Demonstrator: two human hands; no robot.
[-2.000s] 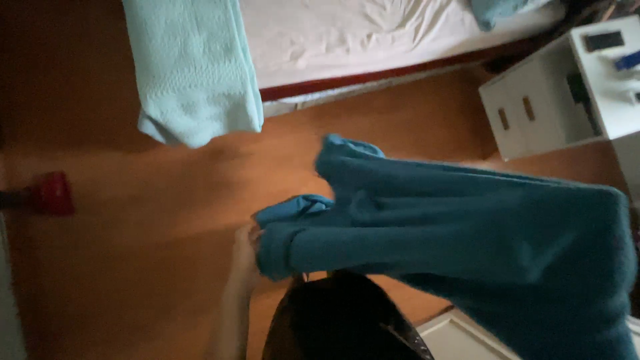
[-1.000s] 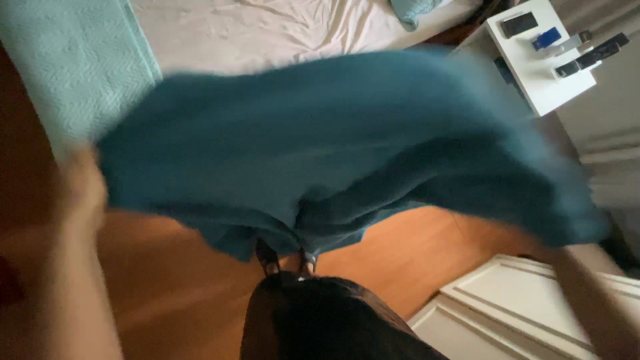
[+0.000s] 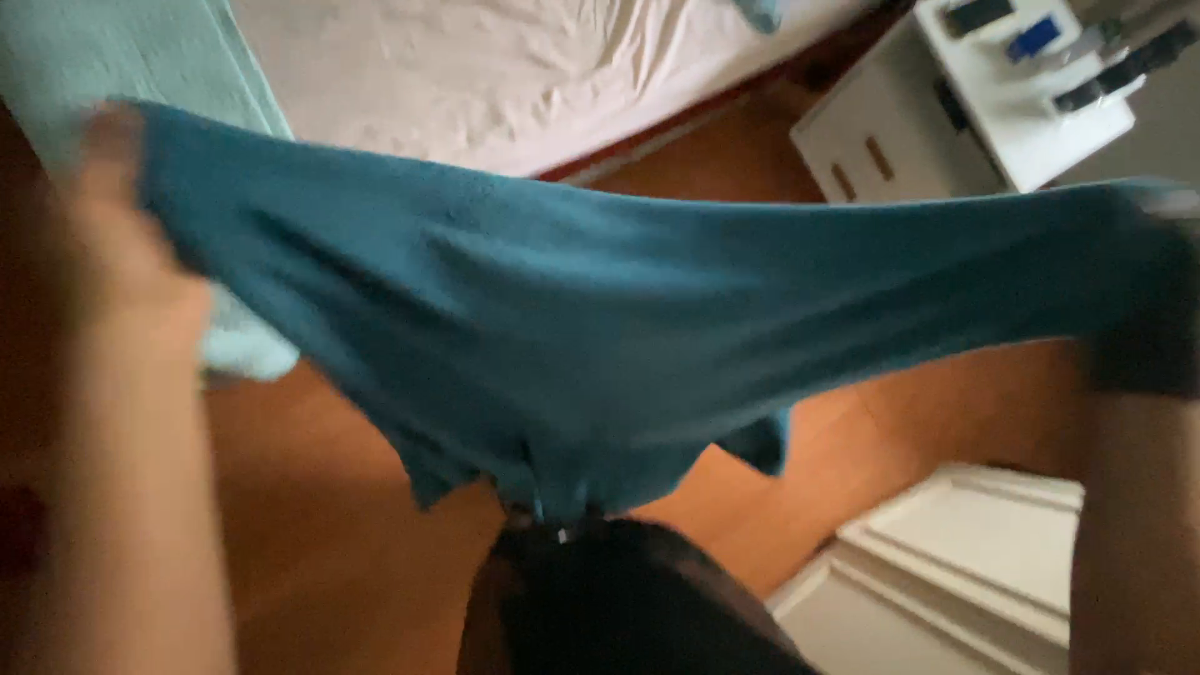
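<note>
A teal cloth (image 3: 581, 281), likely a garment or towel, is stretched wide across the view, its lower edge sagging in folds towards my dark-clothed legs. My left hand (image 3: 127, 206), blurred, grips its upper left corner, over the pale green bedspread. At the right edge, my right hand (image 3: 1167, 202) holds the other end; it is partly covered by the cloth and cut off by the frame, with something dark about the wrist.
Beyond the cloth lies a bed with a wrinkled pale sheet (image 3: 450, 75) and a pale green textured bedspread (image 3: 141, 47). A white nightstand (image 3: 1012, 122) at the upper right bears small items. White panelled furniture (image 3: 975, 525) stands at the lower right on the wooden floor (image 3: 356, 581).
The teal cloth, bunched and hanging to the right two seconds ago, is now spread between both hands. Since one second ago, my right hand has risen and the cloth has been drawn tauter.
</note>
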